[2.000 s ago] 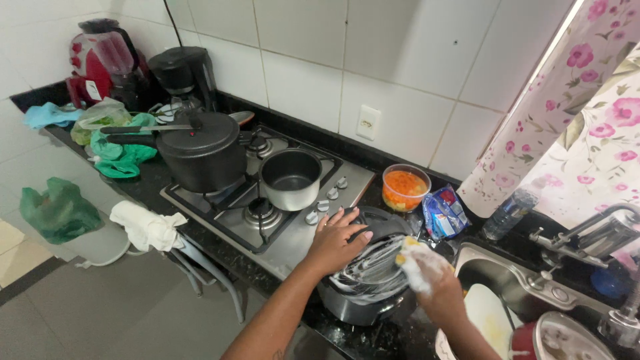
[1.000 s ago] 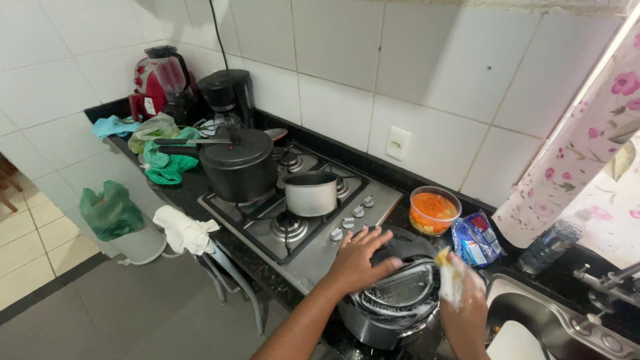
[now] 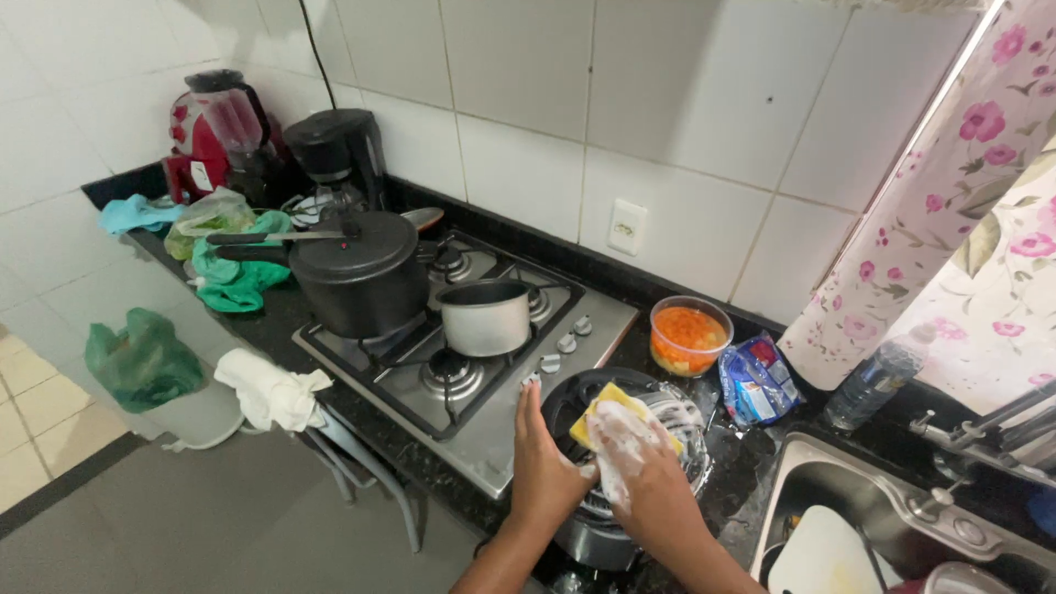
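Note:
Beside the stove is a dark round appliance [image 3: 596, 540] with a silvery body and a black top covered in suds. My right hand [image 3: 639, 458], coated in foam, presses a yellow sponge [image 3: 590, 417] against its upper surface. My left hand [image 3: 549, 462] rests at the near left rim, fingers pointing up and the thumb toward the sponge; whether it grips the rim is hard to tell. Part of the soapy top [image 3: 681, 417] shows to the right of the sponge.
A gas cooktop [image 3: 495, 450] holds a black pressure cooker [image 3: 359, 280] and a small saucepan [image 3: 487, 318]. Near the wall stand a tub of chopped vegetables [image 3: 690, 334], a blue packet [image 3: 757, 379] and a plastic bottle [image 3: 879, 379]. The steel sink [image 3: 780, 487] at right holds dishes.
My left hand has gone from lying spread over the appliance's top to its near left edge. The sponge hand has moved left across the top. The view has shifted.

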